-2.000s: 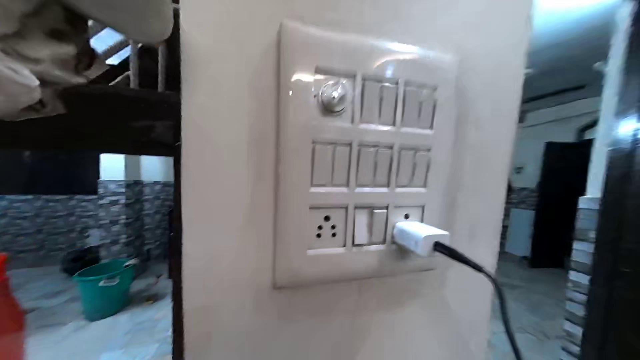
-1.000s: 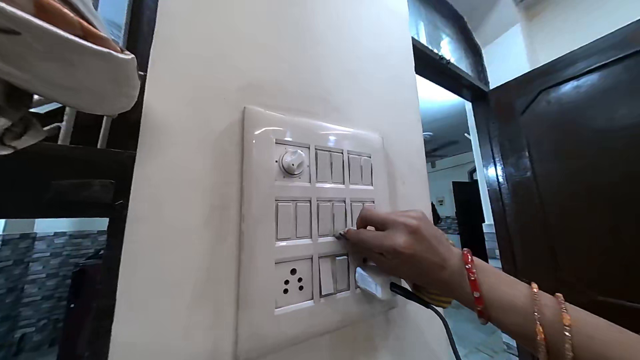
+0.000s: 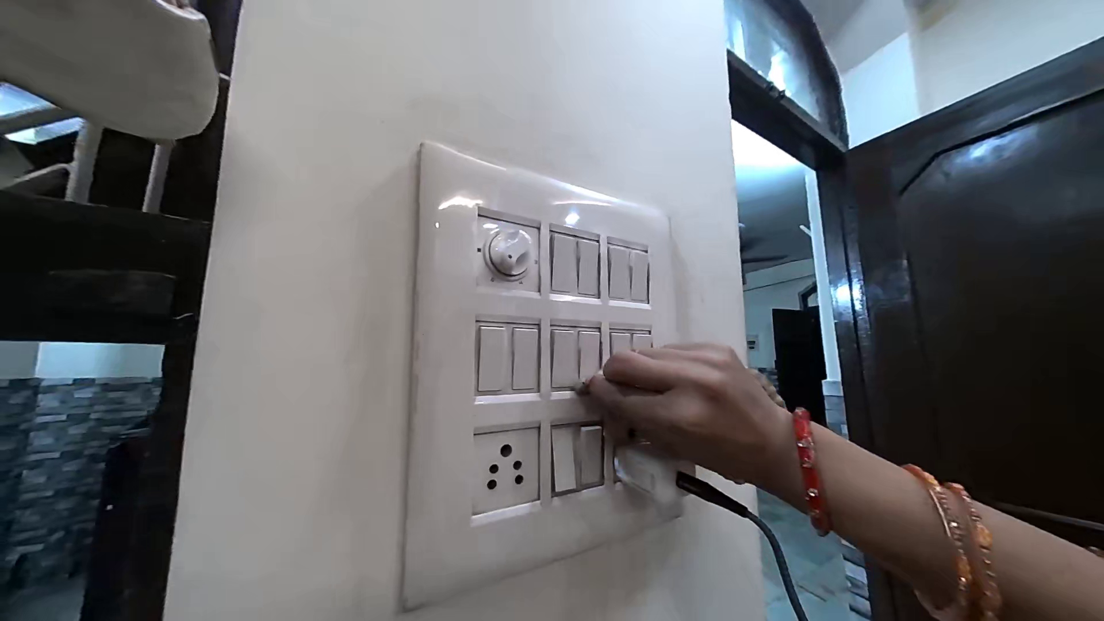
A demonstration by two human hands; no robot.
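Note:
A white modular switchboard [image 3: 509, 302] is fixed to the pale wall. My right hand [image 3: 681, 401], with bangles at the wrist, reaches in from the right. Its fingertips rest at the lower edge of the middle pair of rocker switches [image 3: 565, 358]. Above and left of them is a round regulator knob [image 3: 511, 253]; a five-hole socket [image 3: 505, 470] is at the bottom left. Below my hand a white charger [image 3: 642, 470] sits at the bottom right socket, partly hidden, with a black cable [image 3: 772, 543] hanging from it. My left hand is out of view.
A dark wooden door [image 3: 992, 302] stands at the right, beside a doorway into another room. At the left are a dark frame [image 3: 112, 272] with metal bars behind it and a hanging cloth [image 3: 121, 65] above.
My right hand has come in from the right since the oldest frame. It stays by the middle switches over the last second. The view has shifted to show the door.

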